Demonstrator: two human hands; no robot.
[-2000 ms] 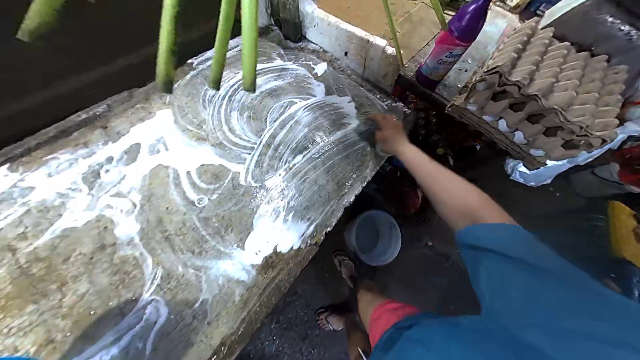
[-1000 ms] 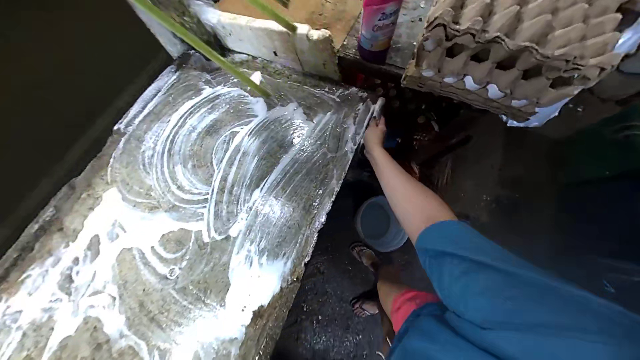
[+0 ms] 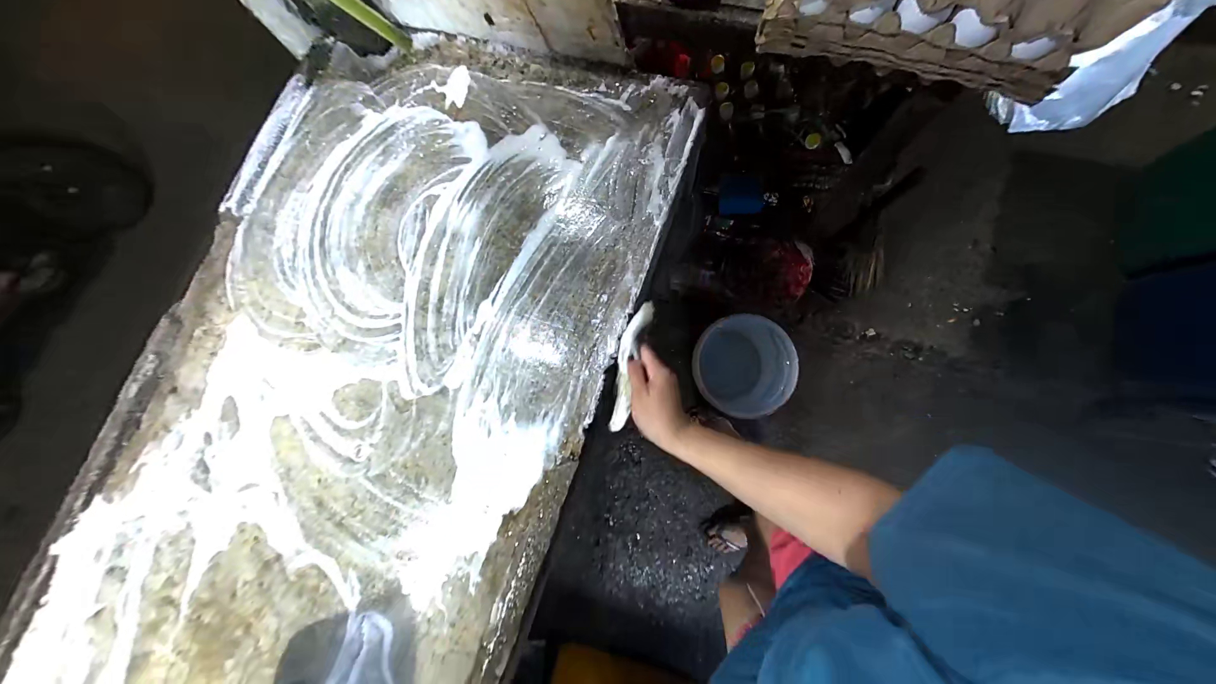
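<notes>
My right hand (image 3: pixel 657 394) grips a narrow, foam-coated scrubber, perhaps a brush (image 3: pixel 629 366), against the right side edge of a rough concrete slab (image 3: pixel 518 570). White suds (image 3: pixel 370 228) lie in curved streaks over the slab's far half. Thicker white foam (image 3: pixel 494 465) covers its middle and spreads toward the near left. Just right of my hand stands a round plastic bucket (image 3: pixel 746 366) on the dark floor. My left hand is out of view.
Cardboard egg trays (image 3: pixel 912 43) overhang at the top right. Under them are several bottles with coloured caps (image 3: pixel 750 90) and a blue object (image 3: pixel 740 194). A pale, worn wall block (image 3: pixel 522 24) borders the slab's far end. A sandalled foot (image 3: pixel 727 535) is below the bucket.
My right hand has moved from the slab's far right corner down along its right edge, still holding the scrubber. The view has shifted, and the pink-labelled bottle has left it.
</notes>
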